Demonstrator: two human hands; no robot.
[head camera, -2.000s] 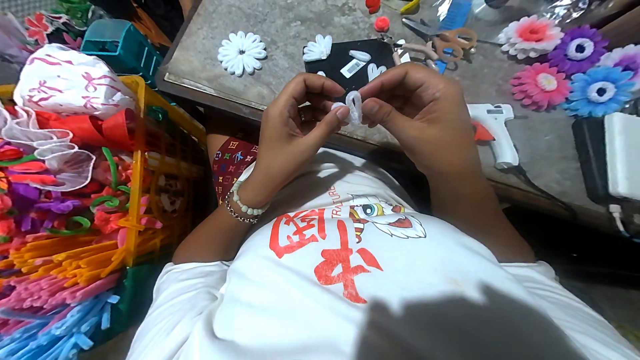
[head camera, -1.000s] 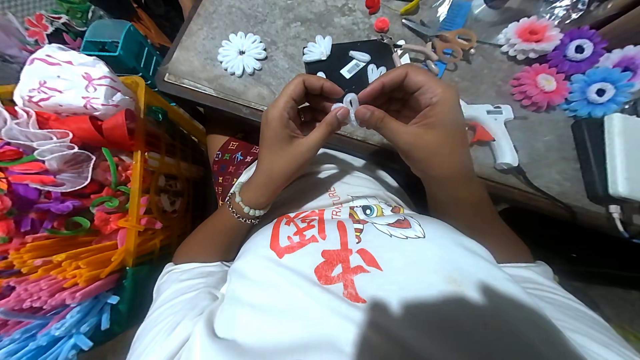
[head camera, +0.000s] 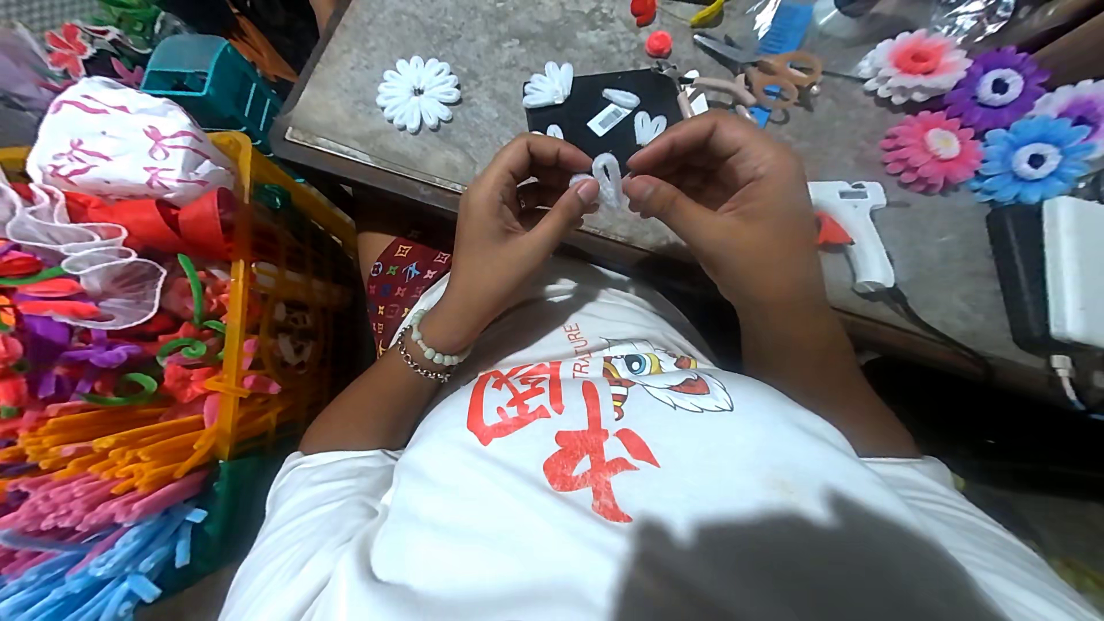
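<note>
A small looped white pipe-cleaner piece (head camera: 607, 177) is pinched between my two hands above the table's near edge. My left hand (head camera: 528, 194) grips it with thumb and forefinger, and my right hand (head camera: 720, 185) has thumb and forefinger on its other side. Behind them a black board (head camera: 595, 108) bears several white pipe-cleaner petals, among them a cluster (head camera: 548, 84) at its left corner and a joined pair (head camera: 649, 128) near my right fingers. Left of the board lies a round white pipe-cleaner flower (head camera: 419, 94).
At right are a white hot glue gun (head camera: 862, 228), finished coloured flowers (head camera: 999, 88), a black box (head camera: 1016, 272) and a white one (head camera: 1074, 267). Scissors (head camera: 768, 76) and pliers (head camera: 720, 86) lie behind my right hand. A yellow plastic basket (head camera: 237, 293) of pipe cleaners stands at left.
</note>
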